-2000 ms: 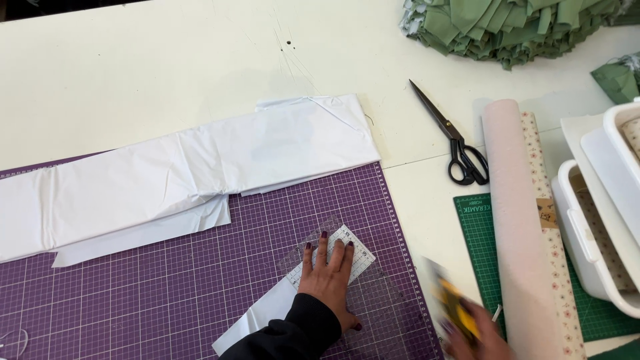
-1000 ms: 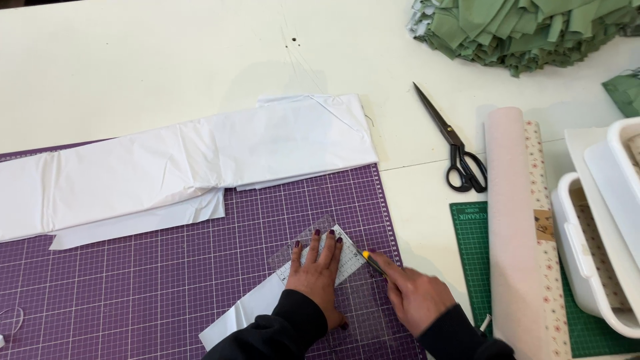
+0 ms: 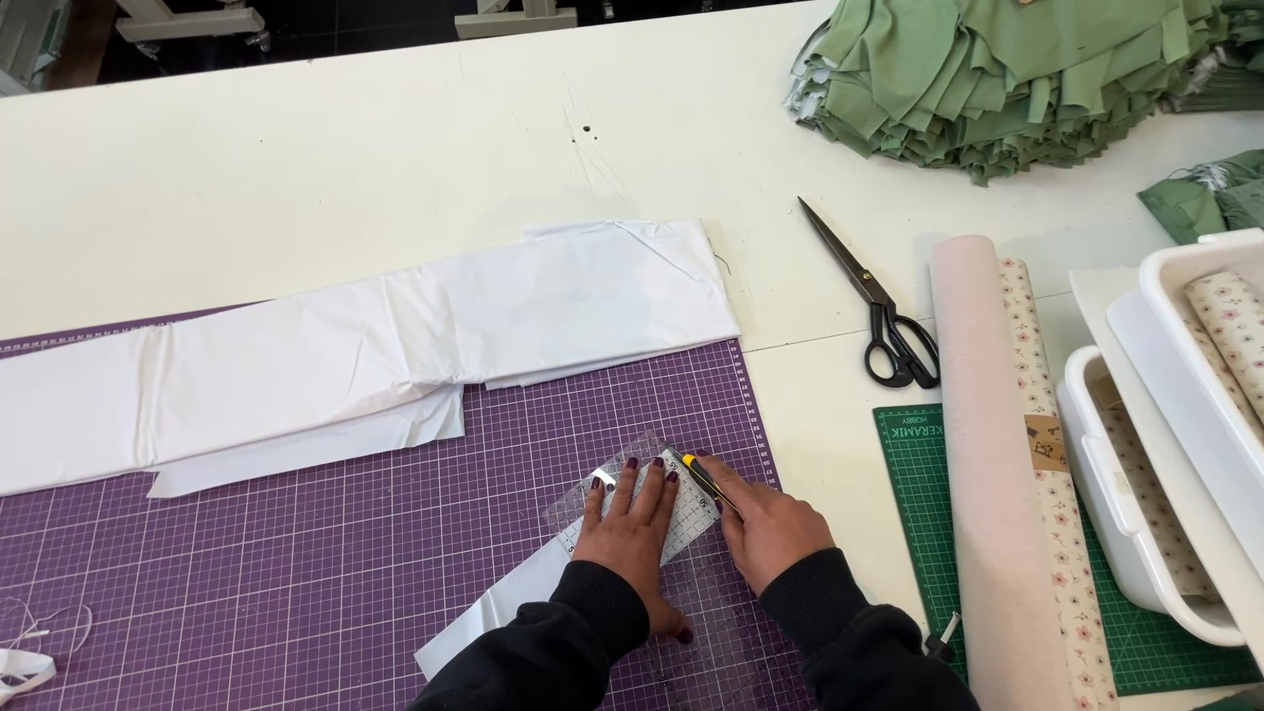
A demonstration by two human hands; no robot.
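My left hand (image 3: 632, 538) lies flat with its fingers spread on a clear plastic quilting ruler (image 3: 699, 592). Under the ruler is a white fabric strip (image 3: 494, 600), slanting over the purple cutting mat (image 3: 296, 563). In my right hand (image 3: 775, 528) is a yellow and black cutter (image 3: 706, 484), held at the ruler's upper right edge, near the end of the strip; its blade is too small to make out. Above both hands, a long folded white cloth (image 3: 296, 365) lies across the mat's top edge.
Black scissors (image 3: 879, 306) lie right of the folded cloth. Farther right are a pale pink roll (image 3: 978, 444), a floral roll (image 3: 1062, 553), a green cutting mat (image 3: 918, 523) and white plastic bins (image 3: 1116, 484). Green fabric pieces (image 3: 987, 89) are heaped at the back right.
My right hand with the cutter has moved from the right of the purple mat to the ruler's edge. My left hand remains on the ruler.
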